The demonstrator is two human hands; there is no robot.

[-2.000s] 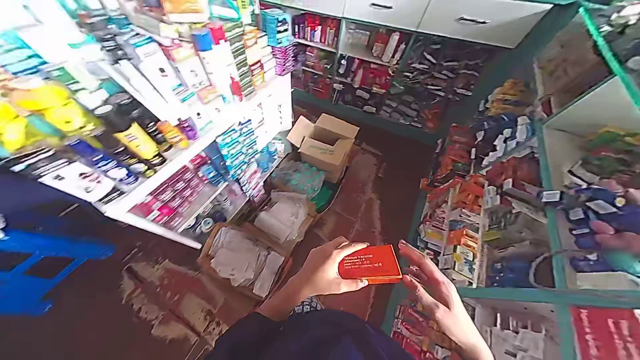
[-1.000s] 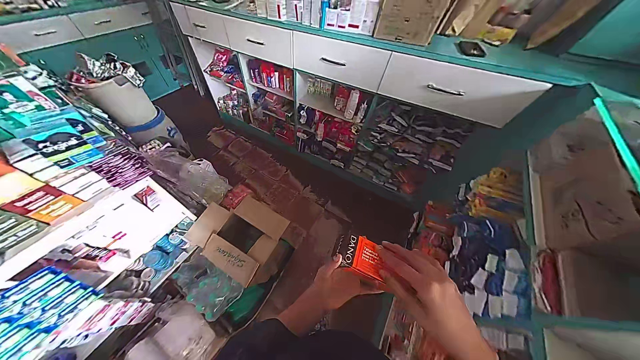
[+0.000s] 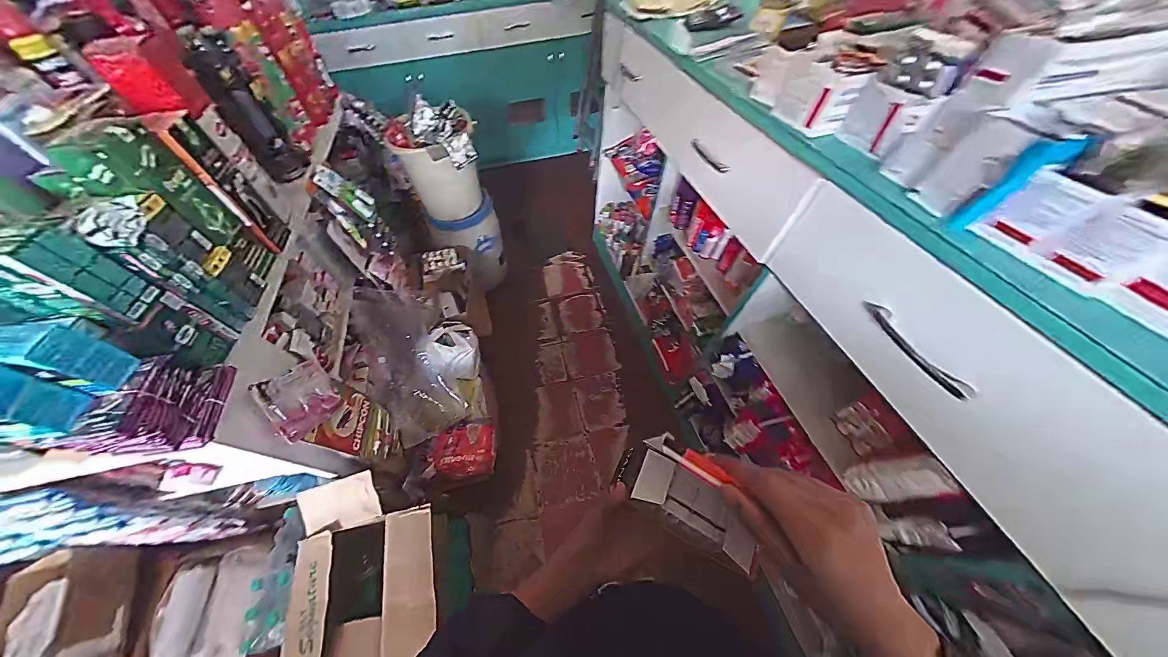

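A small orange and black carton [image 3: 693, 506] is between my two hands at the lower centre, its end flaps folded out and pale inner surfaces showing. My left hand [image 3: 598, 538] grips its left side from below. On the other side, my right hand [image 3: 803, 529] holds the carton near its orange flap. What lies inside the carton is too blurred to make out. An open cardboard box [image 3: 408, 575] stands below and to the left of my left hand.
White drawers with dark handles [image 3: 922, 356] and a teal countertop [image 3: 958, 246] run along the right, above stocked shelves. Packed shelves line the left. A cream bin with a blue band [image 3: 447, 192] stands at the aisle's far end. Plastic bags [image 3: 452, 351] and a red packet [image 3: 464, 450] lie beside the brick-patterned floor [image 3: 579, 392].
The carton, closed in the oldest frame, now has its end flaps open. Both hands still hold it. The view has swung left along the aisle.
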